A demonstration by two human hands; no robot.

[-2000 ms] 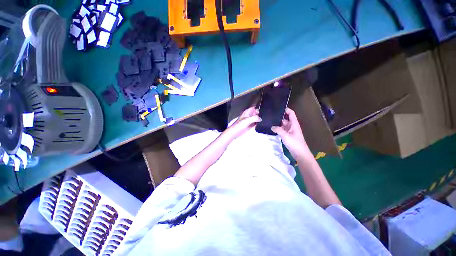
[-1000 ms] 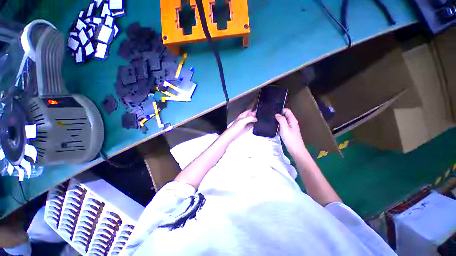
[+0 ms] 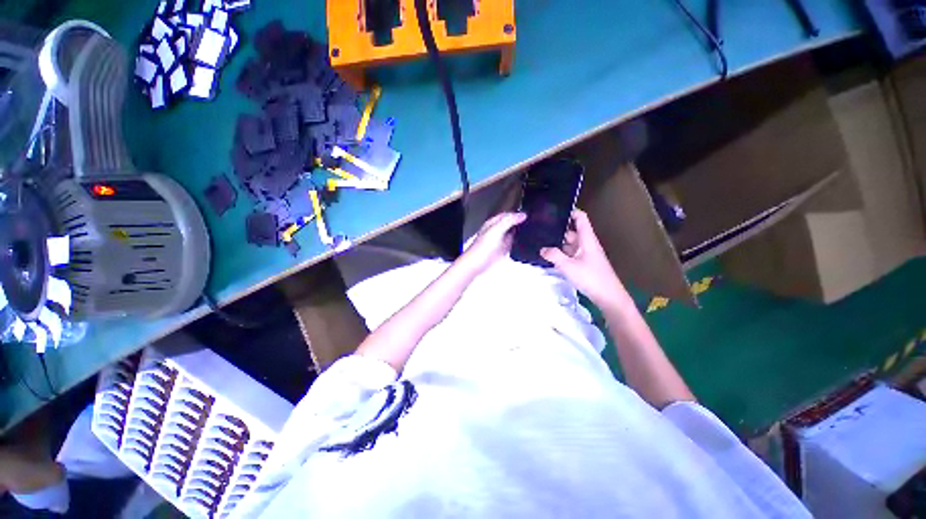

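A black smartphone [image 3: 546, 211] with a dark screen is held over my lap, just off the bench's front edge. My left hand [image 3: 494, 239] grips its left side, with the thumb at the lower left of the screen. My right hand [image 3: 582, 257] holds its lower right side, with the thumb over the lower part of the screen. The fingers behind the phone are hidden.
The green bench [image 3: 569, 91] bears a heap of dark parts [image 3: 289, 122], yellow-and-white strips [image 3: 360, 170], black-and-white pieces [image 3: 208, 48], an orange fixture [image 3: 426, 41] and a tape dispenser [image 3: 142, 243]. A white tray [image 3: 188, 431] is at lower left. Cardboard boxes [image 3: 772, 238] stand right.
The camera view has shifted slightly. My right thumb has moved from the phone's right side to lower on the screen. Both hands still hold the phone.
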